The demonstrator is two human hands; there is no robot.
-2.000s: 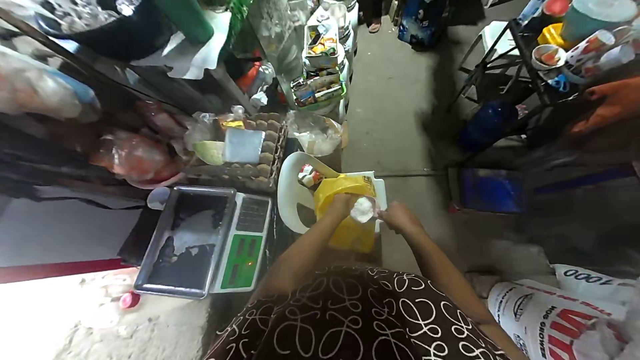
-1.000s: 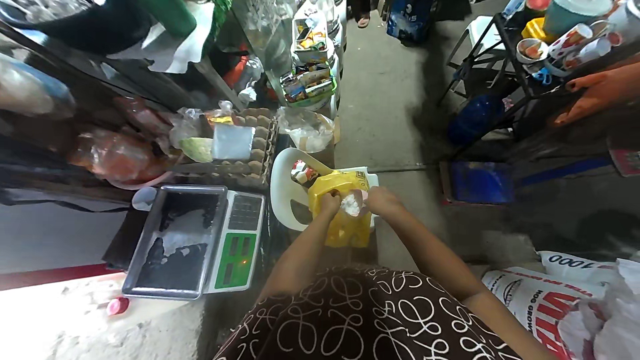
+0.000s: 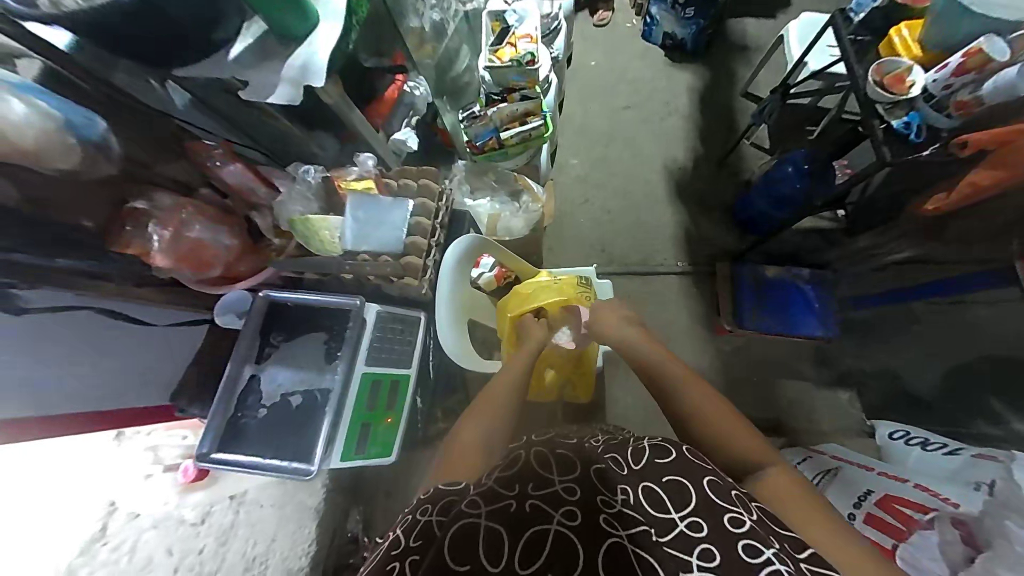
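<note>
A yellow plastic bag (image 3: 562, 378) lies on the seat of a white plastic chair (image 3: 453, 296). Over it, my left hand (image 3: 531, 330) and my right hand (image 3: 614, 323) are closed on opposite sides of a small clear plastic bag (image 3: 566, 326) with white contents. The fingers are partly blurred, and the exact grip is hard to make out. Beside the yellow bag, against the chair back, sits a small red and white packet (image 3: 490, 274). What is inside the yellow bag is hidden.
A digital scale (image 3: 300, 380) stands left of the chair. Beyond it are egg trays (image 3: 416, 232) holding a light-coloured box. Baskets of packets (image 3: 508, 128) line the walkway. At right are a blue dustpan (image 3: 784, 300), a black rack (image 3: 860, 88) and printed sacks (image 3: 896, 488).
Both hands stay over the yellow bag. Two seconds ago the white-filled bag showed as a rounder bundle between them; now it looks stretched, with less white showing.
</note>
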